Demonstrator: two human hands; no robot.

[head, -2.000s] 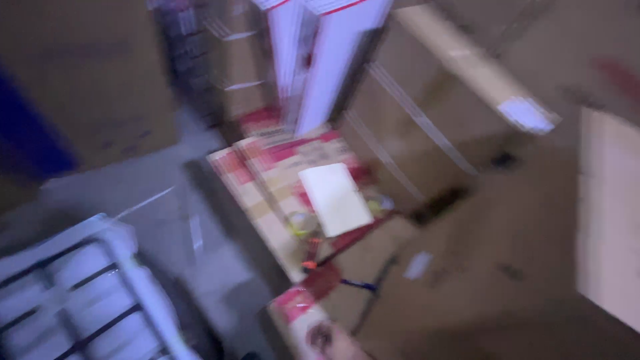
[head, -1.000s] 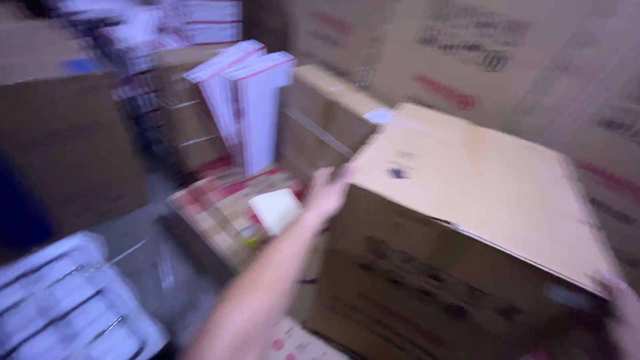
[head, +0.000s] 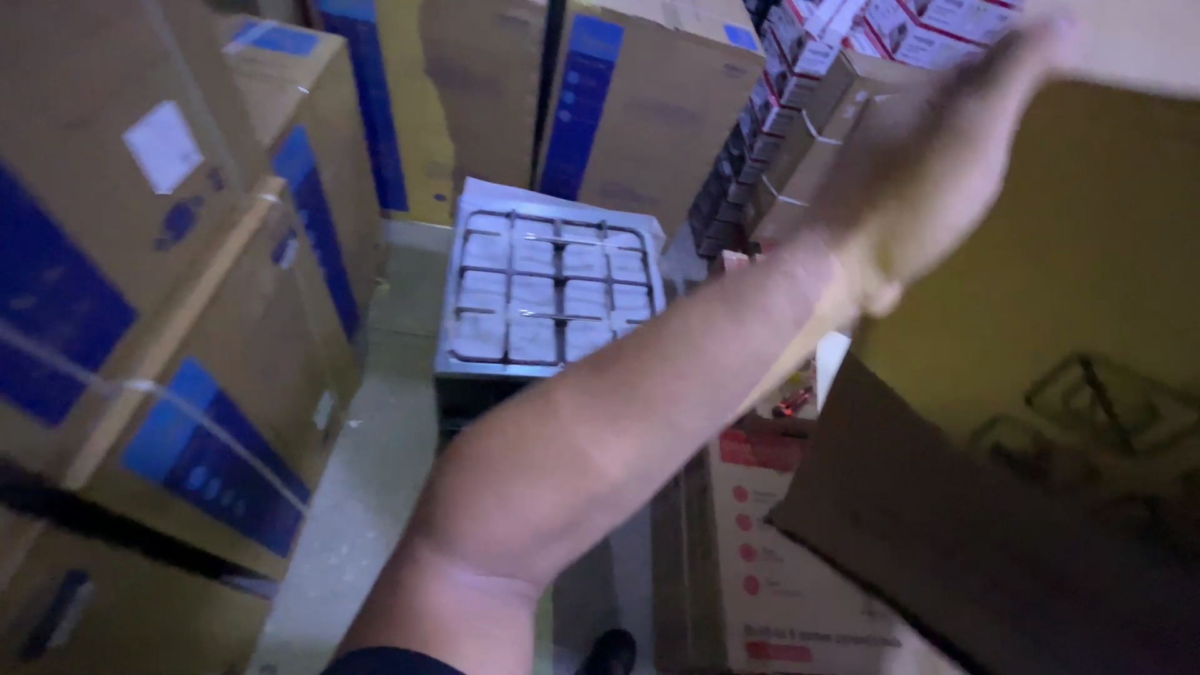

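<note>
My left hand (head: pixel 937 159) is raised at the upper right, against the side of a large cardboard box (head: pixel 1041 281). Its fingertips reach the box's top edge and are blurred, so their grip is unclear. One flap of the box hangs down at the lower right. My right hand is out of view. Beyond my forearm, a gas cooktop (head: pixel 534 291) with black pan supports stands near the middle, partly covered by the arm.
Tall cardboard cartons (head: pixel 225 403) with blue panels line the left, and more cartons (head: pixel 647 112) stand behind the cooktop. A red-and-white carton (head: pixel 787 553) is below the large box. Between them runs a strip of floor (head: pixel 366 469).
The view has swung left. One second ago both hands were at the large box; now only my left hand shows, and the box fills the right side with a flap hanging down.
</note>
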